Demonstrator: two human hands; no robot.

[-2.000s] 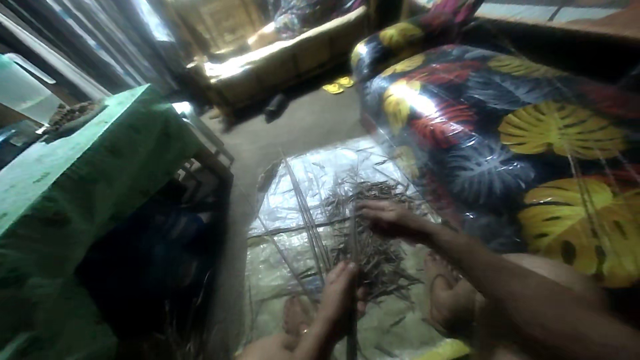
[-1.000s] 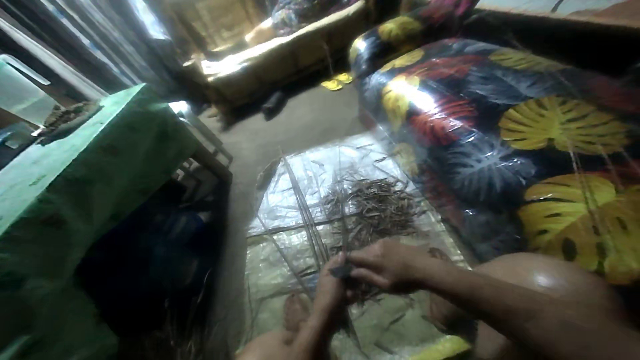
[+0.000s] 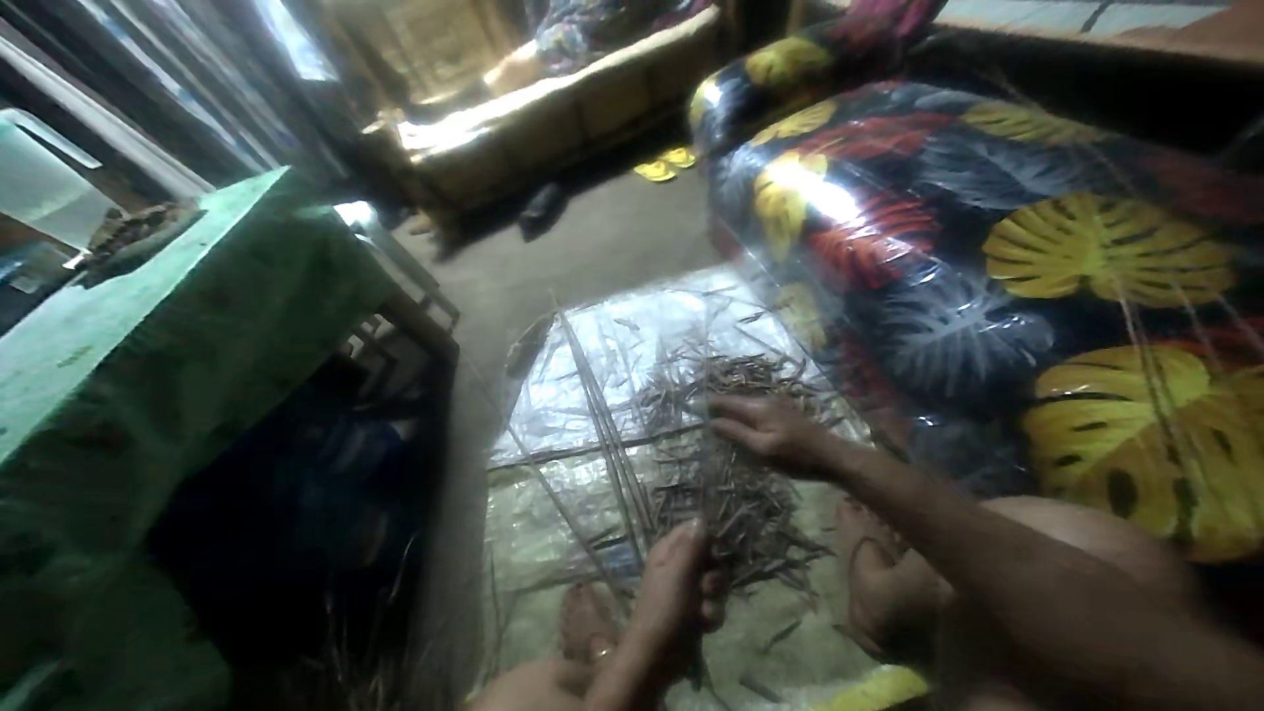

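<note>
My left hand (image 3: 683,578) is closed around a thin strip (image 3: 704,474), perhaps a palm-leaf rib, that stands up above the fist. Farther forward, my right hand (image 3: 765,430) has its fingertips at the upper part of that strip; blur hides whether it also grips a small tool. Under both hands lies a pile of brown shavings (image 3: 750,513) on a silvery plastic sheet (image 3: 632,336). Several long thin sticks (image 3: 602,434) lie on the sheet left of the pile.
On the left stands a table with a green cloth (image 3: 237,257). A plastic-covered sofa with leaf print (image 3: 948,247) fills the right. Yellow slippers (image 3: 664,165) and a dark shoe (image 3: 541,209) are on the floor near a bamboo bench (image 3: 583,99), where part of a person shows.
My right hand has moved forward, away from my left hand; one second ago the two were together, with a dark thing between them. The left hand has stayed near the same place.
</note>
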